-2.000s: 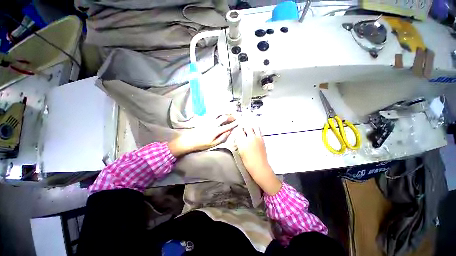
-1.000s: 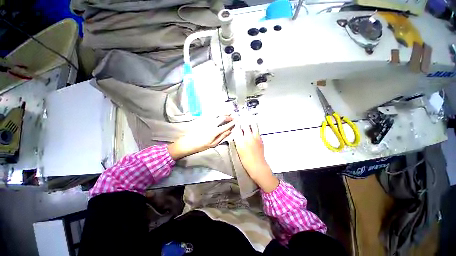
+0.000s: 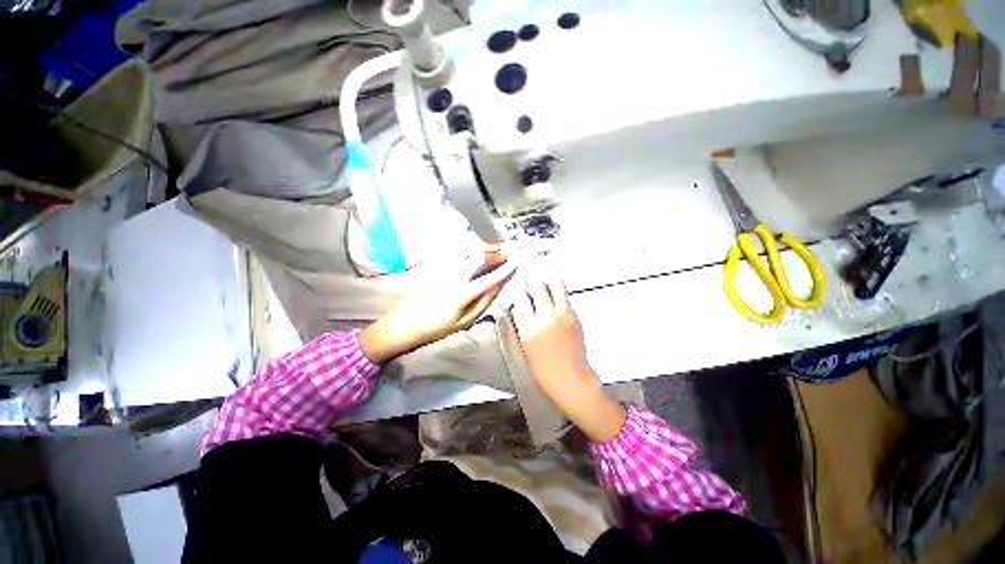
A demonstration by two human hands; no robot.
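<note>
A grey-beige garment piece (image 3: 441, 364) lies on the machine table, with its narrow edge at the needle of the white sewing machine (image 3: 650, 66). My left hand (image 3: 435, 308) lies on the cloth left of the edge, fingertips close to the needle area. My right hand (image 3: 551, 342) presses on the narrow strip of cloth, fingertips just in front of the presser foot (image 3: 535, 227). The fingertips of both hands nearly meet. Glare hides the needle and the exact grip. A blue machine lamp (image 3: 378, 220) stands left of the needle.
Yellow-handled scissors (image 3: 774, 273) lie right of the needle, beside a dark metal fitting (image 3: 878, 251). A stack of grey-brown cloth (image 3: 254, 66) lies behind the machine. A cream bin (image 3: 110, 127) stands at upper left. Dark cloth (image 3: 937, 430) hangs at lower right.
The view has moved closer to the machine and tilted. The strip under my right hand has shortened toward the needle. Both hands keep nearly the same place at the cloth.
</note>
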